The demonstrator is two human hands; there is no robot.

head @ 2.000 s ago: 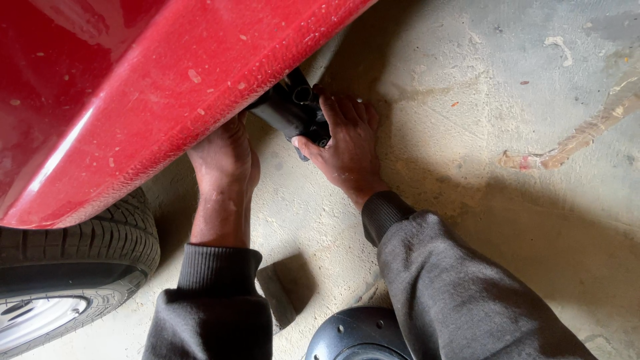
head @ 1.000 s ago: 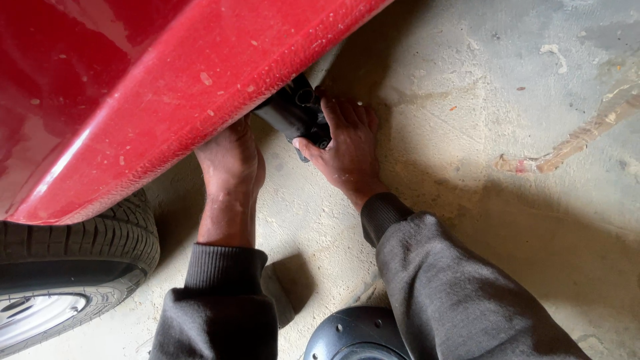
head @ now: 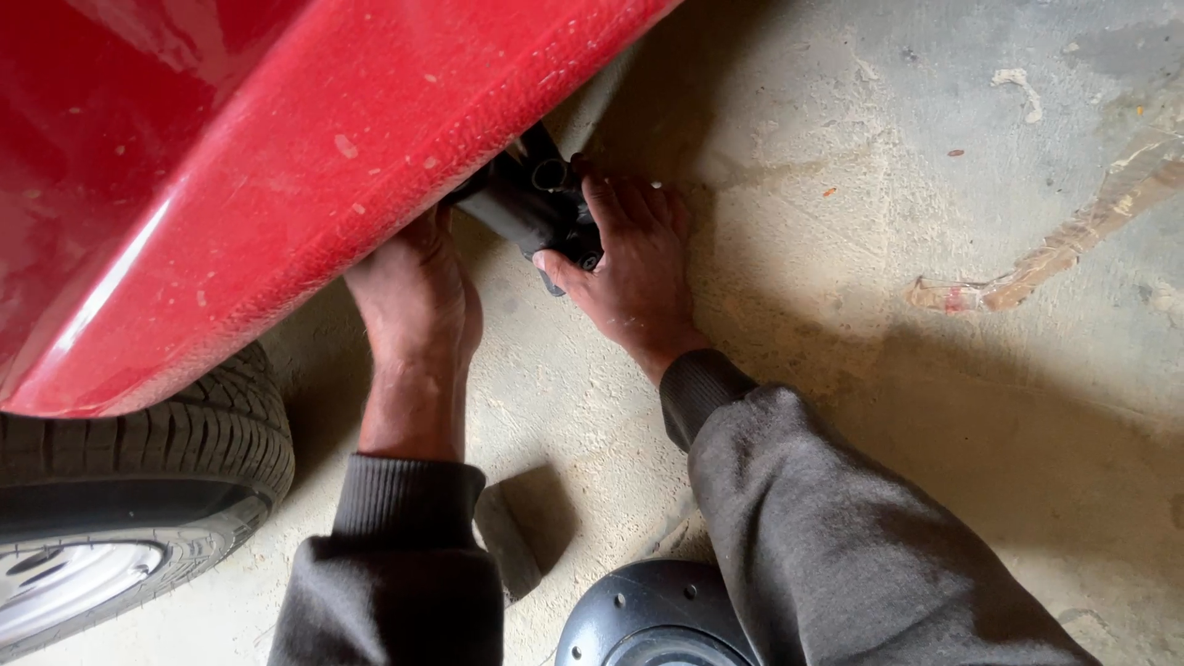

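Observation:
A black jack [head: 518, 211], probably a bottle or small floor type, lies partly beneath the lower edge of a red car body panel [head: 305, 157]. My right hand [head: 638, 254] grips its near end, with the thumb on the left side and the fingers over the top right. My left hand [head: 412, 287] reaches under the panel just left of the jack. The fingers of that hand are hidden by the panel, so whether they hold anything does not show.
A car wheel with a black tire [head: 222, 435] is at the lower left. A dark block [head: 507, 541] rests on the concrete floor [head: 592, 407] by my left sleeve. At the bottom sits a round dark metal part with holes [head: 647, 601]. Brown tape-like residue [head: 1064, 254] marks the floor at right.

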